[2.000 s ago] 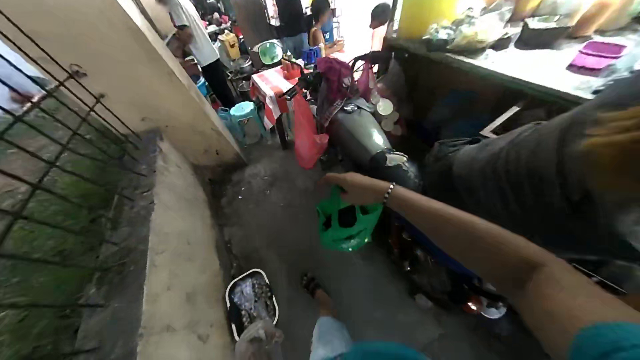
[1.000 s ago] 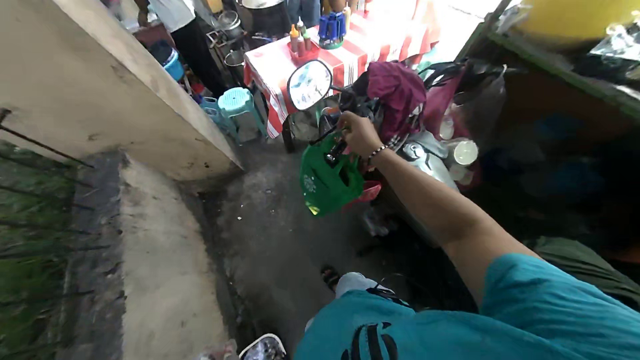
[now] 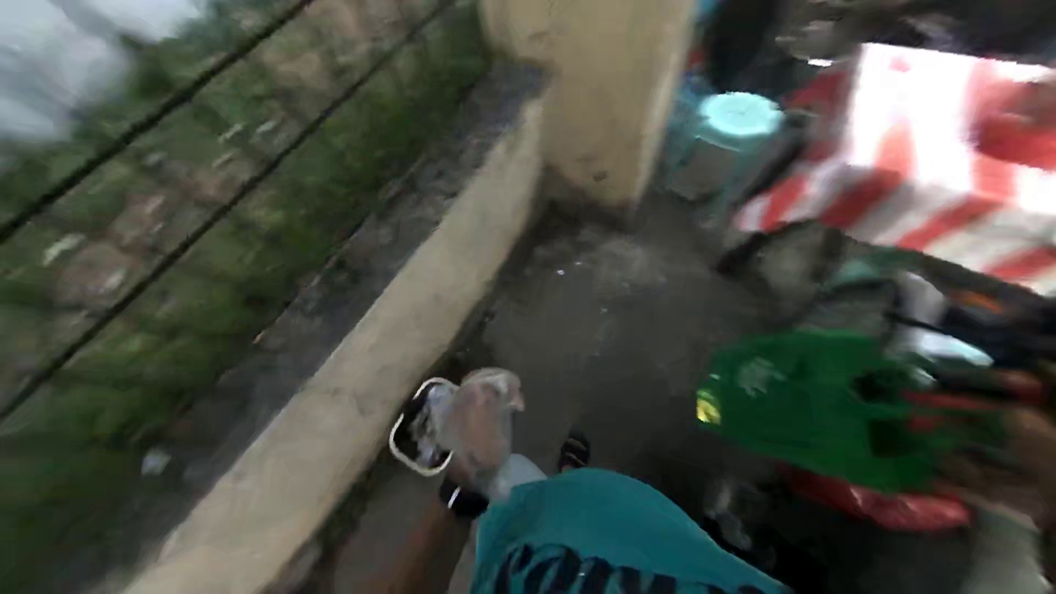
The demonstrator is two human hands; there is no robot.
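My left hand (image 3: pixel 473 464), with a dark band at its wrist, is low in the middle, partly covered by a cloudy clear plastic bag (image 3: pixel 481 408) that it appears to hold. Just left of the bag, a dark basket with a white rim (image 3: pixel 426 473) holds whitish contents too blurred to name. At the right edge my right hand (image 3: pixel 1002 458) is smeared by motion, near the handle end of a green plastic bag (image 3: pixel 804 396); its fingers and grip are unclear. Under the green bag lies or hangs a red plastic bag (image 3: pixel 883 499).
A low concrete wall (image 3: pixel 371 355) runs diagonally on my left, with wire or bars and greenery beyond, and meets a pillar (image 3: pixel 606 107). A light-blue plastic stool (image 3: pixel 740 115) stands near a table with a red-and-white striped cloth (image 3: pixel 924 190). Blurred motorcycle parts are at right.
The view has swung left and down. My right hand reached to the motorcycle's handlebar with the green bag one second ago. My left hand has come into view.
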